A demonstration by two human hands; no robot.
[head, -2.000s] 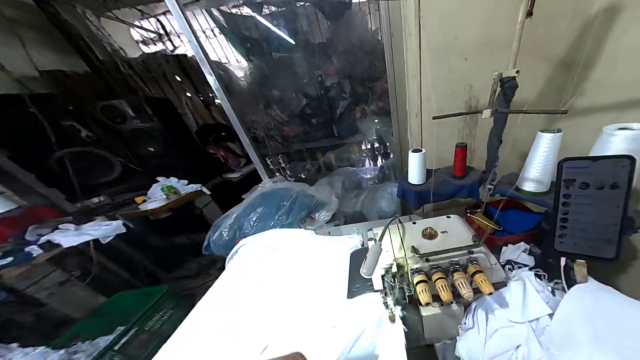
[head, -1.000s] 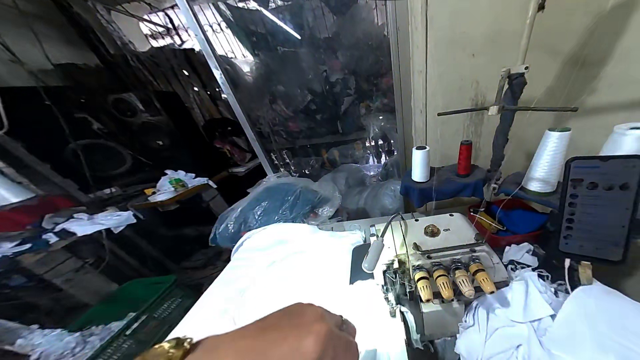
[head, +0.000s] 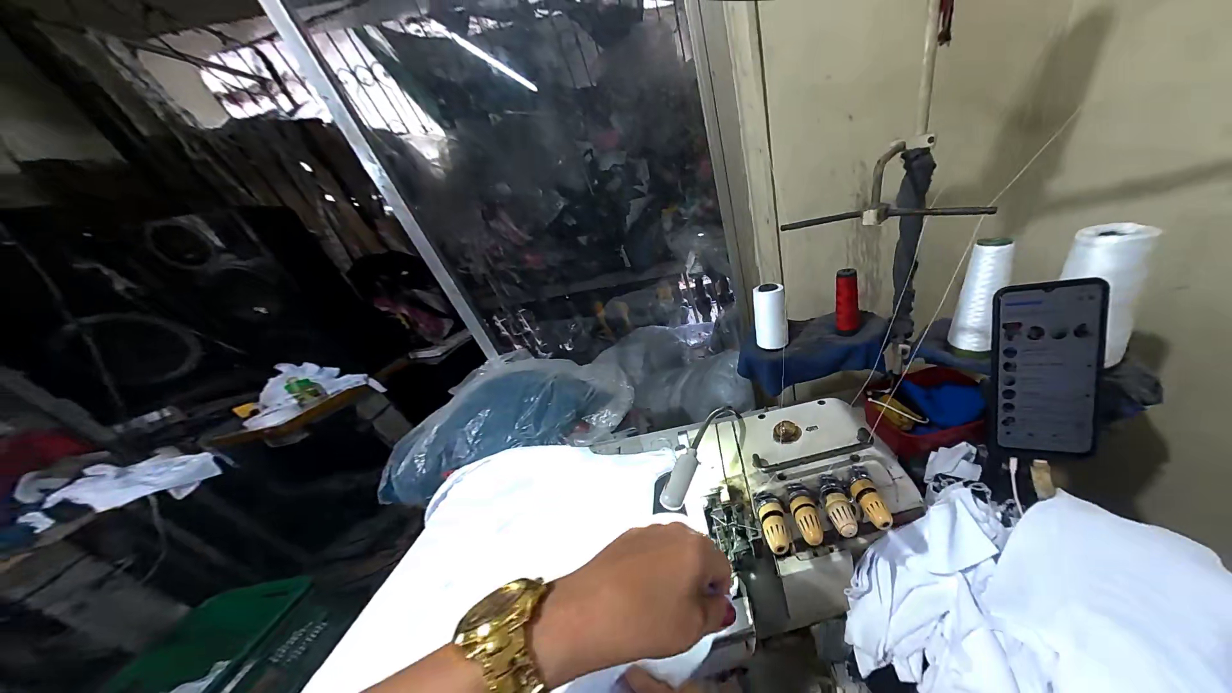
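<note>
My left hand, with a gold-coloured watch at its wrist, is curled over the edge of a white fabric beside the needle area of an overlock sewing machine. Its fingertips grip the fabric. At the bottom edge, only a few fingers of my right hand show under the left one, touching the fabric; the rest is out of frame. A small lamp lights the cloth. Tan tension knobs line the machine's front.
White cloth pieces are heaped right of the machine. Behind stand a phone, white thread cones, a red spool and a red container. Filled plastic bags lie behind the fabric, a green crate at lower left.
My left hand was out of view or barely showing at first, then came in over the fabric. It has since moved right, up to the machine's needle area. Fingers of my right hand now show below.
</note>
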